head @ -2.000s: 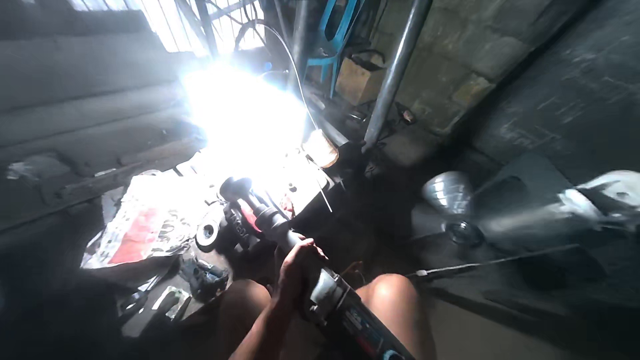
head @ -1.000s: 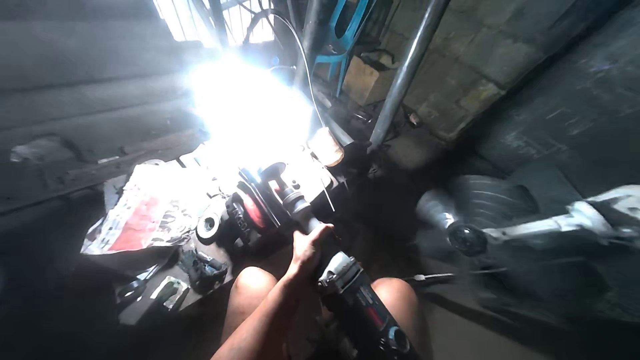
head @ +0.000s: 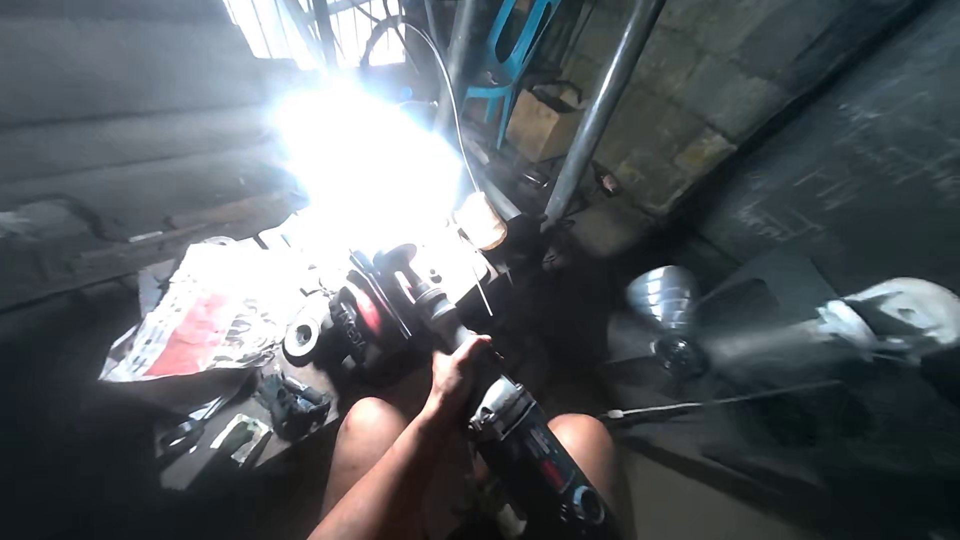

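Note:
My left hand [head: 456,369] is wrapped around the neck of a long dark power tool [head: 536,457], which looks like a straight grinder. Its body slopes down between my knees, and its round head [head: 399,259] is at a bench grinder [head: 352,322] or similar wheeled machine; glare hides whether they touch. A ring-shaped wheel [head: 302,335] lies left of that machine. My right hand cannot be seen; the tool's rear end runs out of the frame at the bottom.
A printed sack [head: 202,322] and small tools [head: 292,401] lie at the left. A very bright light [head: 367,157] washes out the back. Metal poles [head: 604,112], a blue plastic chair [head: 517,49] and a cardboard box [head: 541,124] stand behind. A blurred metal machine part [head: 667,300] is at the right.
Two seconds ago the tool's head was further left at the machine; it has since shifted right, and my left hand has moved with the tool.

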